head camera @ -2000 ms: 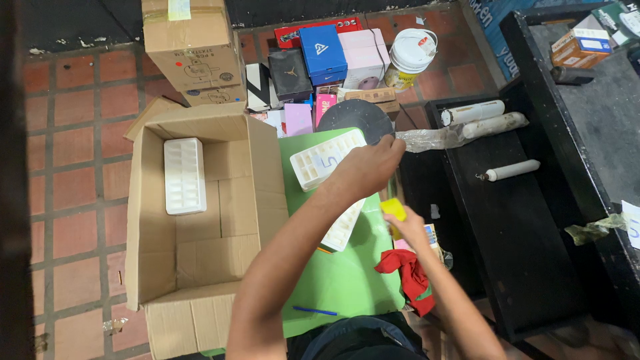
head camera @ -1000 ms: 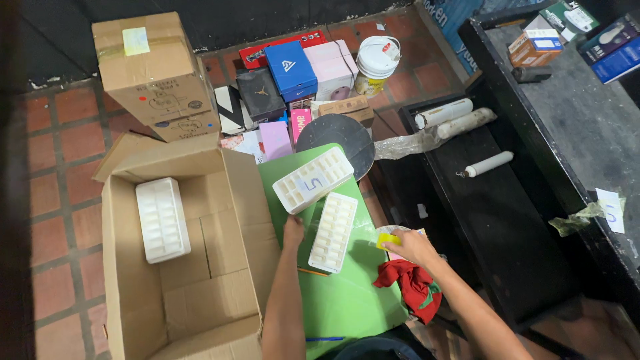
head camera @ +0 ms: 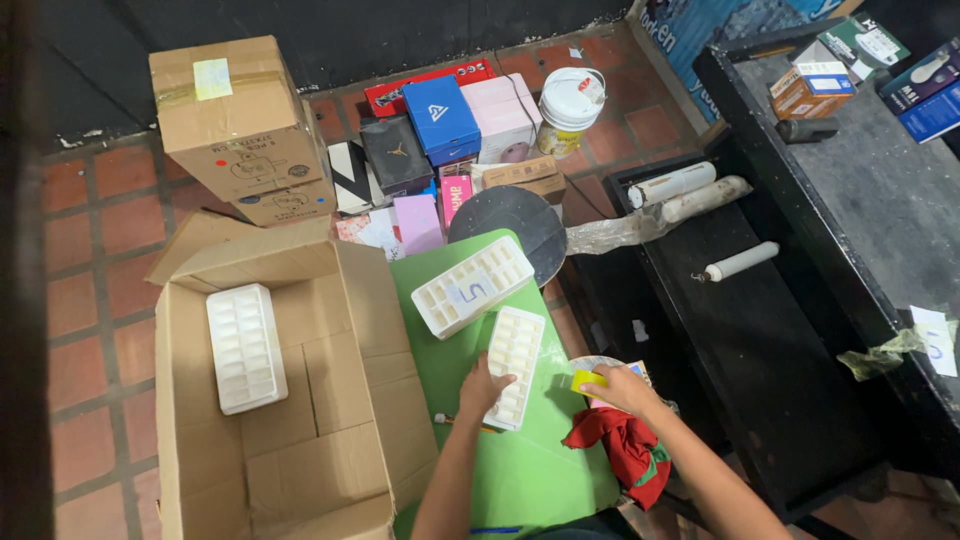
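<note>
My left hand (head camera: 484,386) grips the left edge of a white plastic ice cube tray (head camera: 519,352) lying on the green tabletop (head camera: 540,465). Behind it, a second white tray (head camera: 472,289) lies at an angle with a marked piece of tape across it. My right hand (head camera: 619,388) holds a yellow object (head camera: 589,382), perhaps a tape dispenser, over the table's right edge. Another white tray (head camera: 246,349) is inside the open cardboard box (head camera: 375,360) at the left. A red and green cloth (head camera: 626,454) hangs near my right forearm.
Closed cardboard boxes (head camera: 225,120) are stacked behind the open box. Shoe boxes (head camera: 442,116) and a white bucket (head camera: 571,101) stand on the tiled floor. A round black stool top (head camera: 514,229) adjoins the table. Black shelving (head camera: 750,315) at the right holds wrapped rolls. A blue pen (head camera: 496,530) lies nearby.
My left hand was at the tape-marked tray one second ago and is now on the nearer tray. The marked tray now lies farther back. My right hand still holds the yellow object.
</note>
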